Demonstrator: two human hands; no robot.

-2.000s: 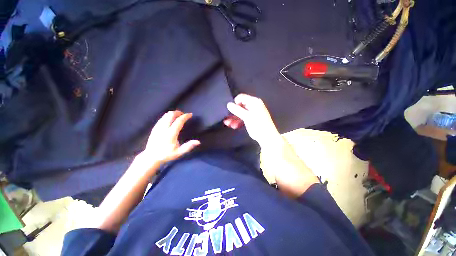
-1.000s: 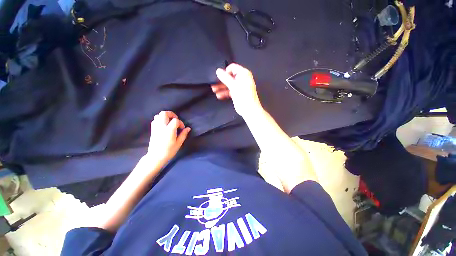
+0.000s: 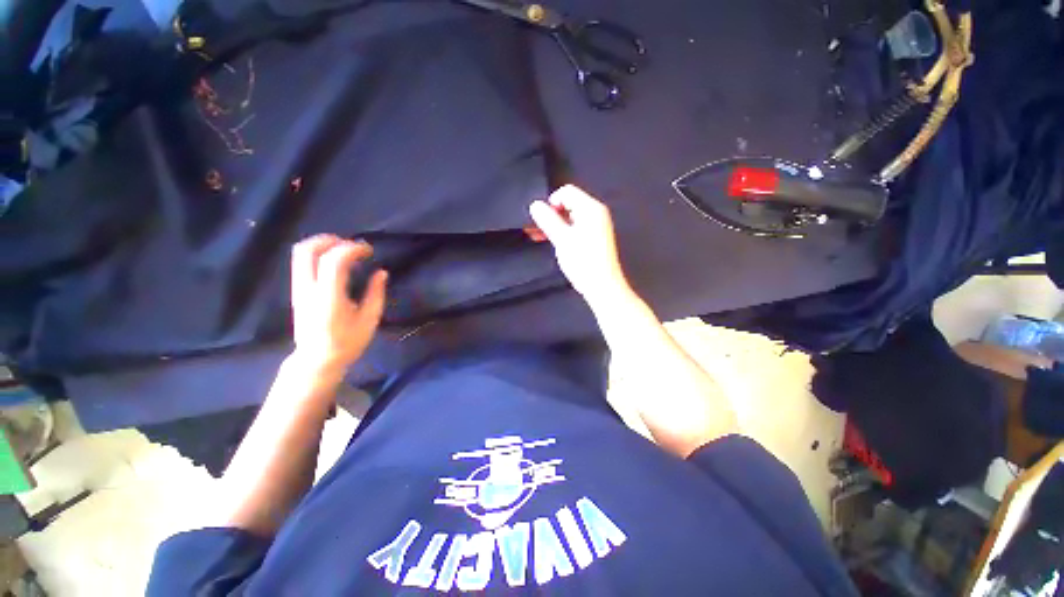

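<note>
Dark navy cloth [image 3: 455, 198] lies in front of me, with a long straight edge or fold running between my hands. My right hand [image 3: 578, 237] is at the right end of this edge, thumb and fingers pinched on the cloth. My left hand [image 3: 333, 301] is at the left end, fingers curled and thumb apart from them. A dark bit of cloth shows between its thumb and fingers; dark on dark hides whether it is gripped. A separate narrow strip cannot be made out.
Black shears [image 3: 578, 47] lie at the far edge. A steam iron [image 3: 776, 196] with a red patch rests at right, its tan cord [image 3: 930, 117] rising beside a clear cup [image 3: 910, 37]. Reddish threads [image 3: 228, 117] lie at left. Gathered navy fabric [image 3: 968, 222] is heaped at far right.
My left hand has moved left and slightly up. My right hand first went up and left, then came back down and right. The edge between them now shows longer and straighter.
</note>
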